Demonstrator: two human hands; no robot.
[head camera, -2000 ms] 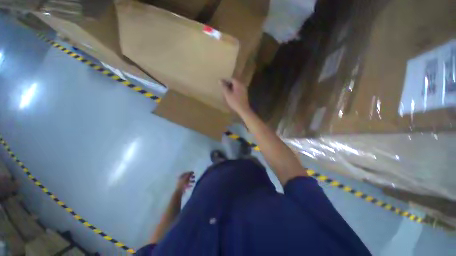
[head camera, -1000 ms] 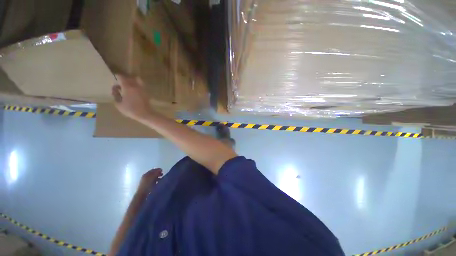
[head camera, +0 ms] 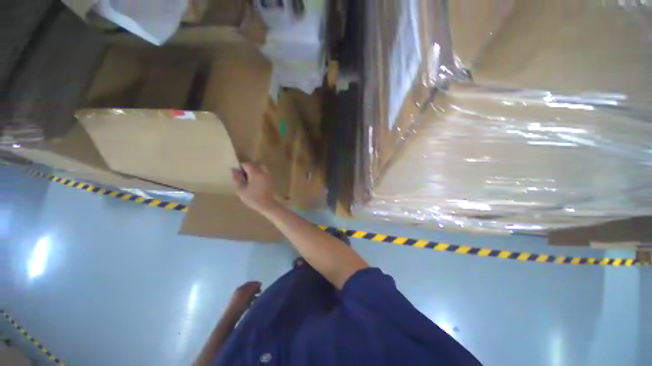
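An open brown carton (head camera: 232, 86) stands at the upper left, its inside dark. A large flap (head camera: 164, 146) with a red and white mark on its edge stands up at the near side. My right hand (head camera: 255, 189) reaches across from the right and is closed on the flap's right edge. A lower flap (head camera: 229, 218) sticks out over the floor. My left hand (head camera: 247, 292) hangs low by my body, small and blurred, fingers loosely bent, with nothing visible in it.
Stretch-wrapped cartons (head camera: 500, 157) stand at the right. White packs (head camera: 297, 50) and a white sheet or bag (head camera: 154, 18) lie behind the carton. Yellow-black tape (head camera: 429, 243) crosses the blue-grey floor. My shoe shows partly near the tape.
The view has swung around, and the carton now shows lower and more to the right than one second ago. My right hand stays at the flap's edge; my left hand still hangs low.
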